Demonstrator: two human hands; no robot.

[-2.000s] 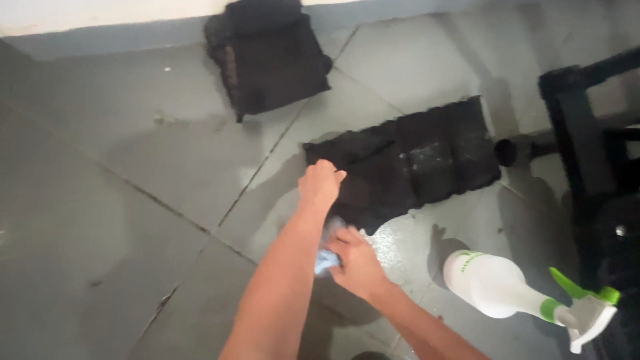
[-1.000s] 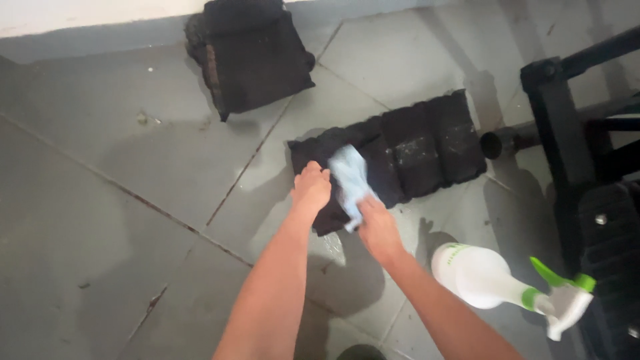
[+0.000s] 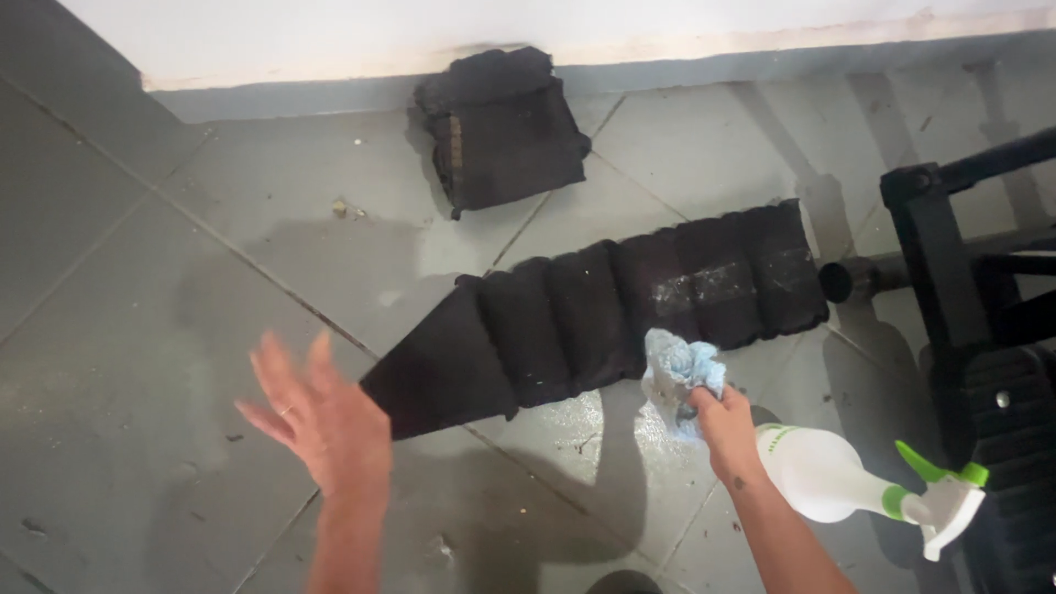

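Note:
A long black quilted fabric pad (image 3: 577, 318) lies unfolded on the tiled floor, with whitish marks on its right half. My left hand (image 3: 322, 412), slightly blurred, is raised with its fingers spread by the pad's pointed left end, holding nothing. Crumpled in my right hand (image 3: 722, 425) is a light blue cloth (image 3: 681, 375), at the pad's lower edge. Just right of that hand lies a white spray bottle (image 3: 817, 470) with a green trigger, tipped toward the lower right. The floor below the pad looks wet and shiny.
A folded black fabric piece (image 3: 516, 140) lies near the base of the white wall (image 3: 528, 25). Black metal equipment with tubular bars (image 3: 940, 239) stands at the right, one tube end close to the pad. Small debris (image 3: 346, 209) is scattered on the floor.
The pad now extends farther left, its left part opened out. My left hand has come off it and moved left, fingers spreading. My right hand with the cloth has moved right, off the pad's left part.

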